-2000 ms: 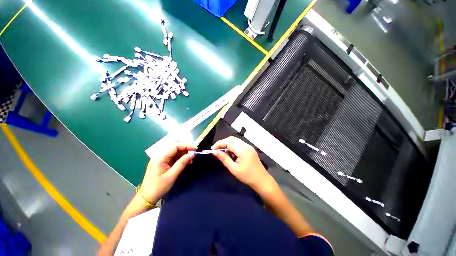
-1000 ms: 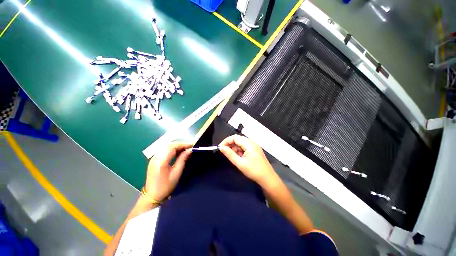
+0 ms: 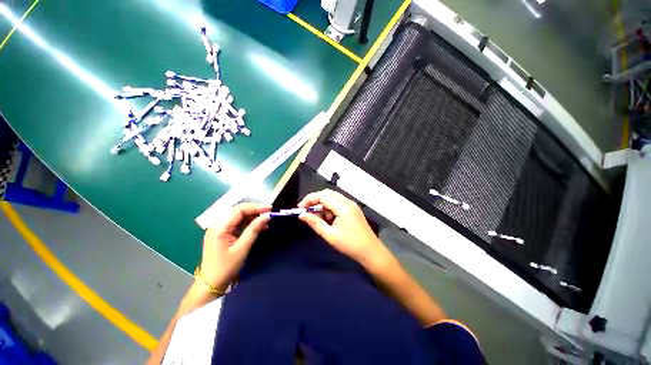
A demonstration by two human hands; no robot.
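A short white cable assembly with a purplish middle is held level between my two hands, in front of my body. My left hand pinches its left end between thumb and fingers. My right hand pinches its right end, where a small pale block shows at the fingertips. The fingers hide parts of both ends. A loose pile of white cable assemblies lies on the green table.
A steel ruler lies along the table's yellow-taped edge. To the right, the black mesh conveyor carries several spaced cables behind a white rail. A whitish hood stands at its far right end.
My right fingers have moved along the cable from its right end towards the middle and now cover more of it. The whole view has shifted slightly, moving the table and pile left.
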